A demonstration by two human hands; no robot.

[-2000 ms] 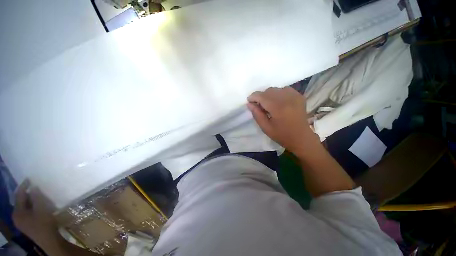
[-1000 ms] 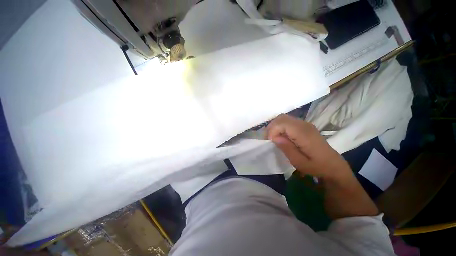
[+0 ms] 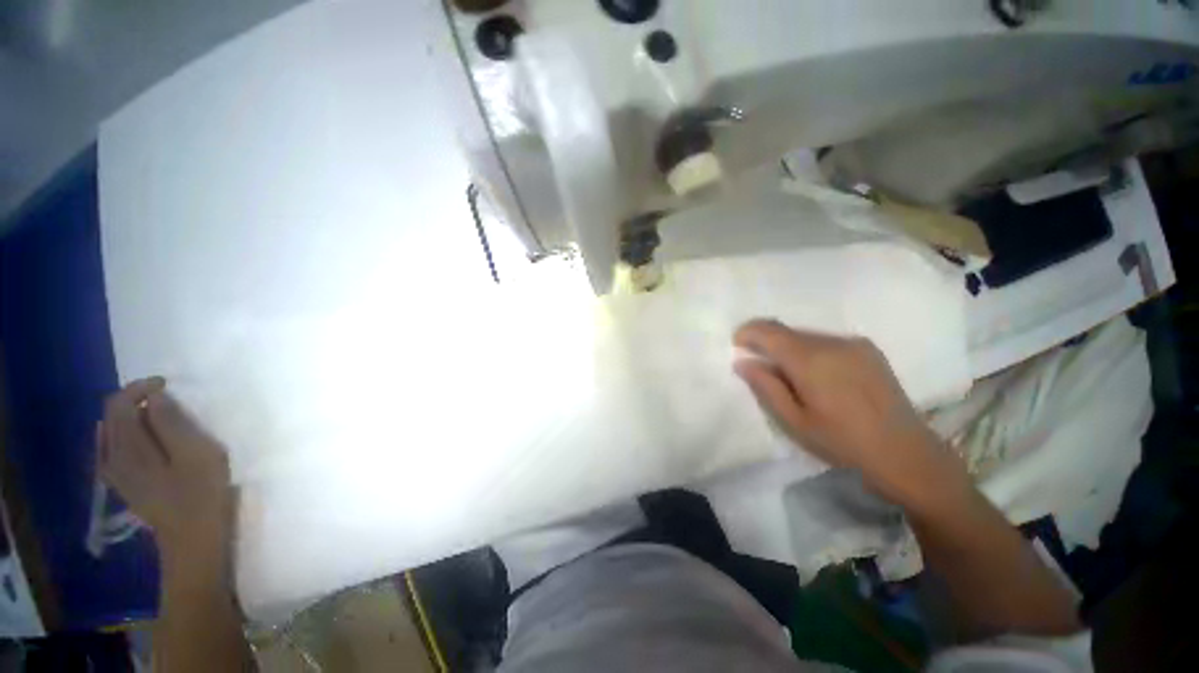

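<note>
A large white fabric panel (image 3: pixel 434 434) lies over the white table below the sewing machine head (image 3: pixel 842 59), its near edge by my lap. The presser foot area (image 3: pixel 640 270) is at the panel's far edge under bright light; the needle is too small to tell. My right hand (image 3: pixel 815 388) pinches the fabric right of and nearer than the foot. My left hand (image 3: pixel 164 454) is at the panel's left edge, fingers bent on the fabric; glare hides whether it grips.
A black rectangular object (image 3: pixel 1048 237), perhaps a phone, lies at the right end. A tan paper ticket (image 3: pixel 934 226) lies beside it. White pieces (image 3: pixel 1072 434) hang below the right table edge. A blue surface (image 3: pixel 53 329) is at the left. A cardboard box (image 3: pixel 349 638) is below.
The view has shifted, showing more of the machine head. My left hand has come back into view at the left edge. My right hand has moved from the near edge onto the panel.
</note>
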